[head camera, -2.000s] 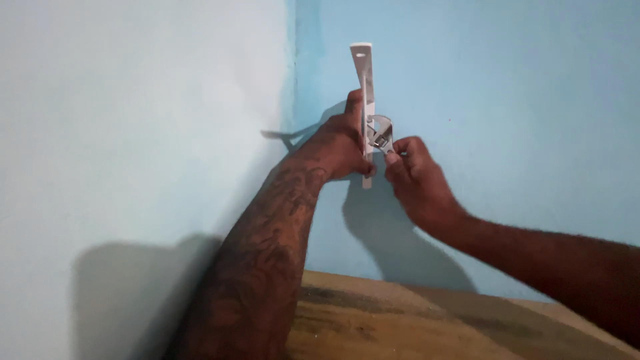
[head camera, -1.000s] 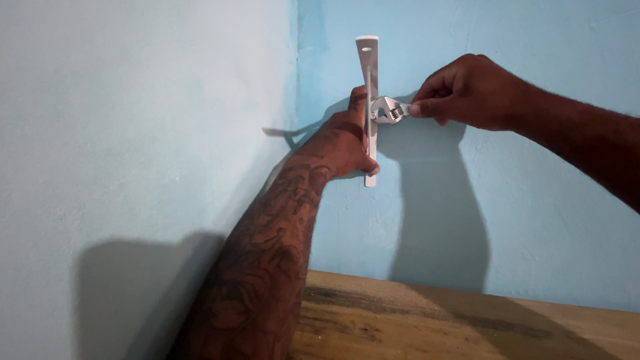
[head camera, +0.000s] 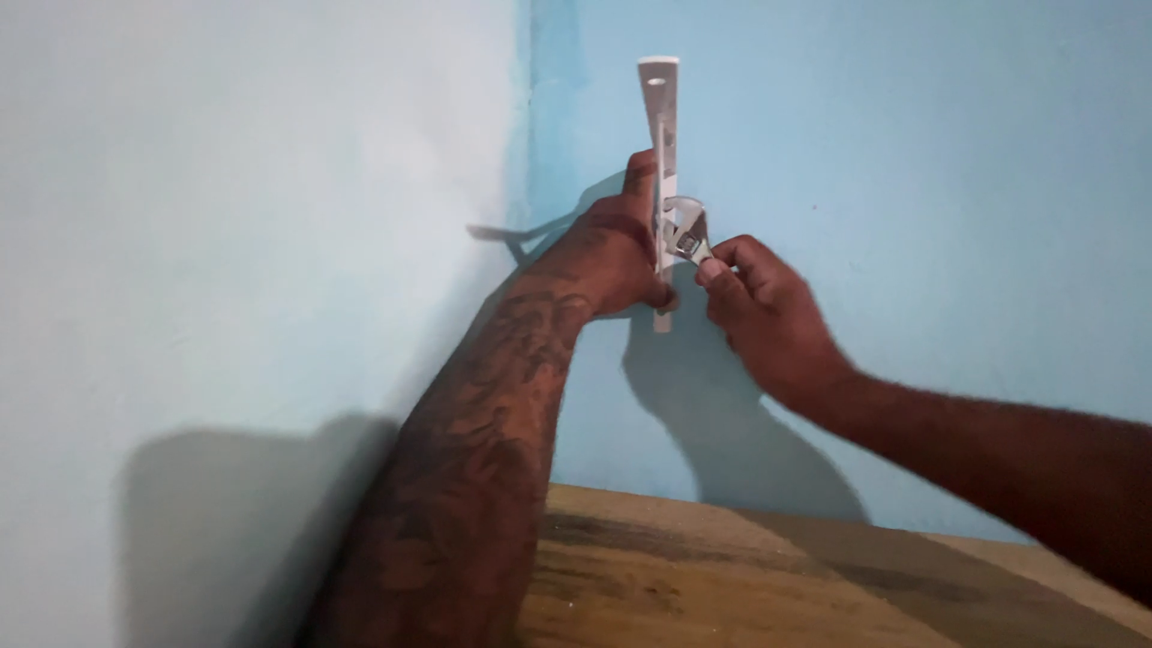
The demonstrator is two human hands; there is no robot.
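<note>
A white metal shelf bracket [head camera: 664,117] stands upright against the blue wall, a slot showing near its top end. My left hand [head camera: 625,238] grips the bracket's lower half from the left, with the thumb near the bottom end; some of its fingers are hidden. Between thumb and fingers my right hand [head camera: 765,310] holds an adjustable wrench [head camera: 691,236] close behind its head. The wrench's jaws are at the bracket's right side, and its handle slants down to the right, mostly covered by the hand. Whatever sits between the jaws cannot be made out.
The blue wall [head camera: 945,180] meets a pale wall [head camera: 252,225] in a corner just left of the bracket. Below the hands a wooden surface [head camera: 666,585] runs along the blue wall. Shadows of the arms and bracket fall on both walls.
My right hand has swung down from beside the wrench head, turning the handle from roughly level to slanting down right. My left hand stays on the bracket.
</note>
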